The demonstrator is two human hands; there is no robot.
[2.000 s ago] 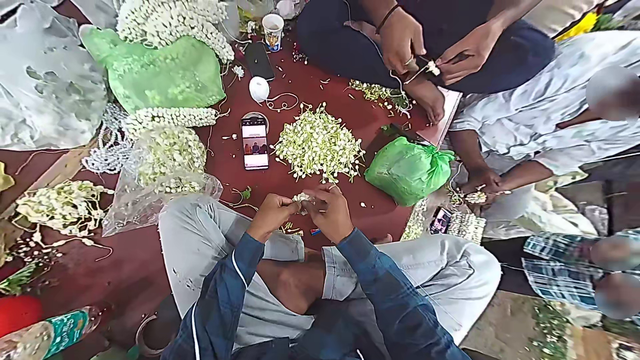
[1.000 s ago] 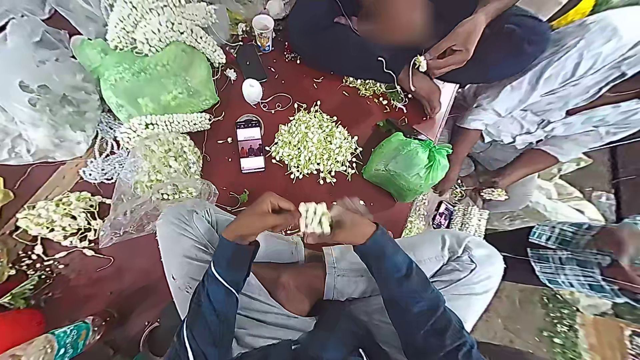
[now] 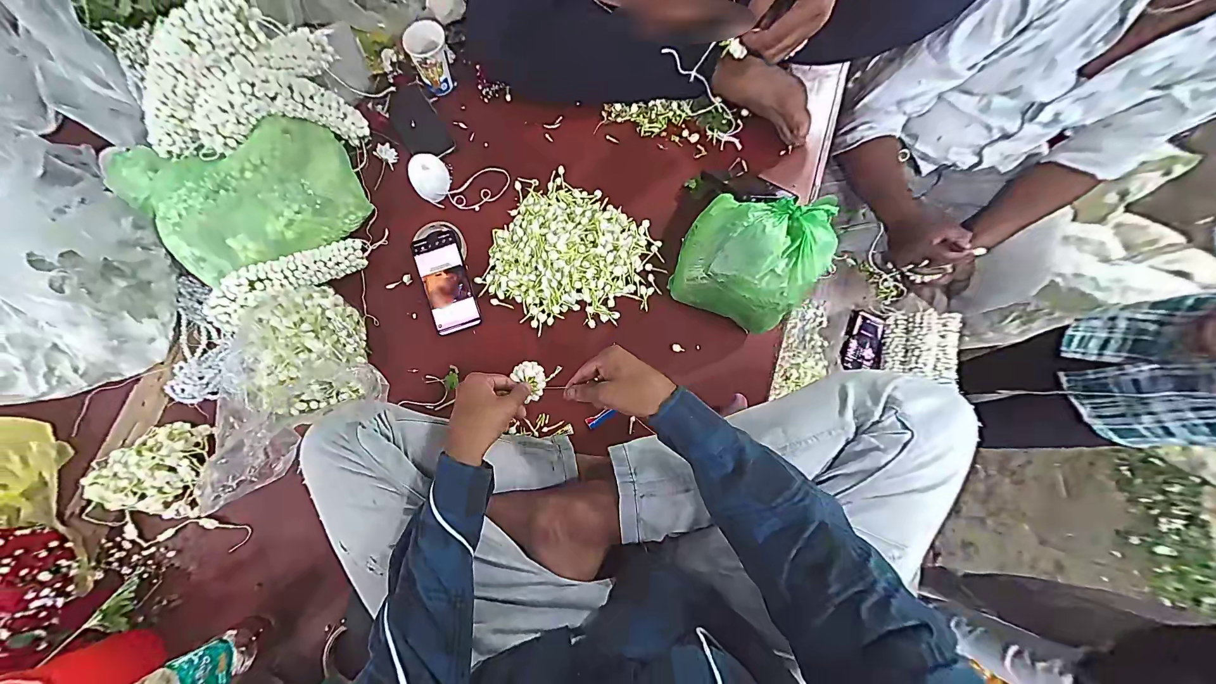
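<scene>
My left hand (image 3: 489, 408) pinches a small bunch of white flower buds (image 3: 530, 378) between thumb and fingers, above my lap. To its right, my right hand (image 3: 622, 382) has its fingertips closed on a thin thread (image 3: 559, 388) that runs from the bunch. Beyond both hands lies a heap of loose white buds with green stems (image 3: 570, 249) on the dark red mat (image 3: 608, 347). A phone with a lit screen (image 3: 445, 283) lies left of the heap, and a tied green plastic bag (image 3: 755, 258) sits right of it.
At the left are a green bag (image 3: 261, 195), bundled white garlands (image 3: 228, 76) and a clear bag of buds (image 3: 304, 347). A thread spool (image 3: 429, 178) and a paper cup (image 3: 428, 57) stand farther back. Other people sit opposite and at the right, a co-worker's hands (image 3: 931, 249) holding thread and buds.
The white flower piece, stretched between my hands one second ago, now shows as a round bunch at my left hand. My right hand has moved apart from it, with thread between.
</scene>
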